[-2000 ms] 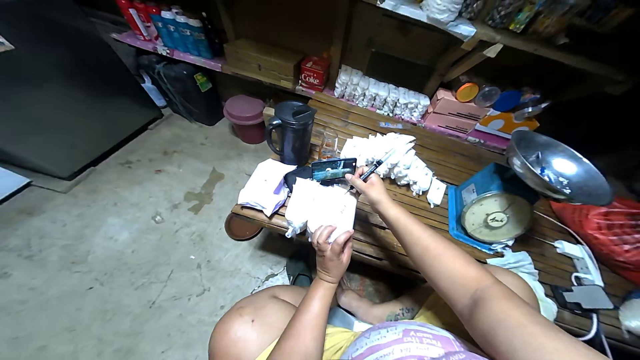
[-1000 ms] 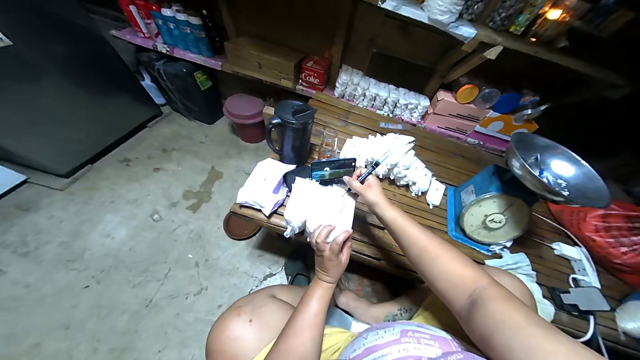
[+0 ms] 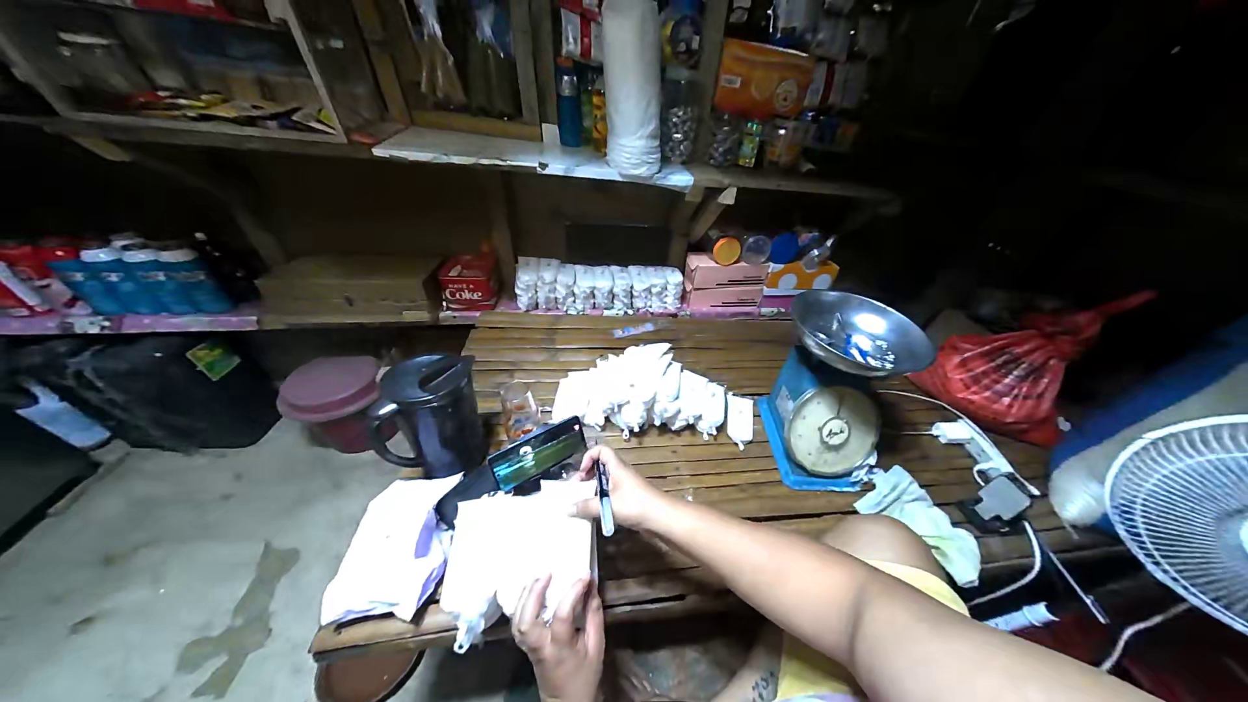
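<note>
My right hand (image 3: 624, 489) holds a pen (image 3: 604, 497) between its fingers, at the upper right of a pile of white plastic bags (image 3: 517, 551). The fingers of my left hand (image 3: 564, 624) rest on the lower edge of that pile; whether they grip it I cannot tell. Just behind the pile a smartphone (image 3: 539, 455) leans at a tilt with its screen lit. A white and purple plastic pack (image 3: 385, 551) lies to the left. Farther back on the slatted table is a heap of small tied white bags (image 3: 648, 390).
A dark pitcher (image 3: 429, 414) and a drinking glass (image 3: 520, 409) stand behind the phone. At right are a blue dial scale (image 3: 829, 419) with a metal pan, a red net bag (image 3: 1014, 370), a power strip (image 3: 975, 453) and a white fan (image 3: 1185, 517). Shelves (image 3: 546, 161) run along the back.
The view has tilted up, showing more of the shelves and the fan. My right hand, apart from the pile's far edge before, now has its fingers at the pile's upper right corner, still with the pen.
</note>
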